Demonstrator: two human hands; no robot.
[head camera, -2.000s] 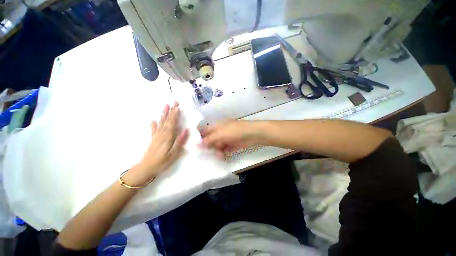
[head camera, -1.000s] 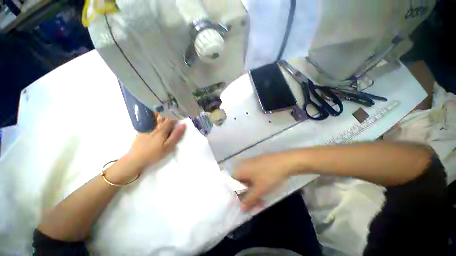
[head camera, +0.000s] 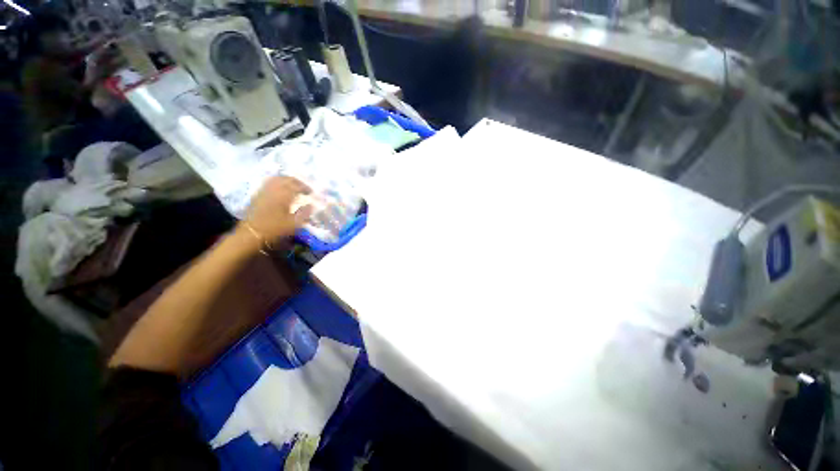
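Observation:
My left hand (head camera: 278, 210) is stretched out to the left, over white cloth pieces (head camera: 324, 213) bunched in a blue basket (head camera: 343, 235) at the table's left edge. Its fingers are curled at the white cloth; the blur hides whether they grip it. My right hand is out of the picture. A large white garment panel (head camera: 497, 276) lies over the table and hangs past its front edge. The sewing machine head (head camera: 783, 285) is at the right edge, with the needle area (head camera: 686, 354) low on its left side.
A lower blue bin (head camera: 216, 405) holds white cut pieces (head camera: 293, 400). A dark phone (head camera: 799, 421) lies at the far right. Another sewing machine (head camera: 235, 74), thread cones (head camera: 337, 66) and a white cloth pile (head camera: 78, 216) are at left. A person (head camera: 51, 78) is at the upper left.
The view has swung left. My left hand has left the cloth by the needle and reached the blue basket. My right hand has gone out of the picture.

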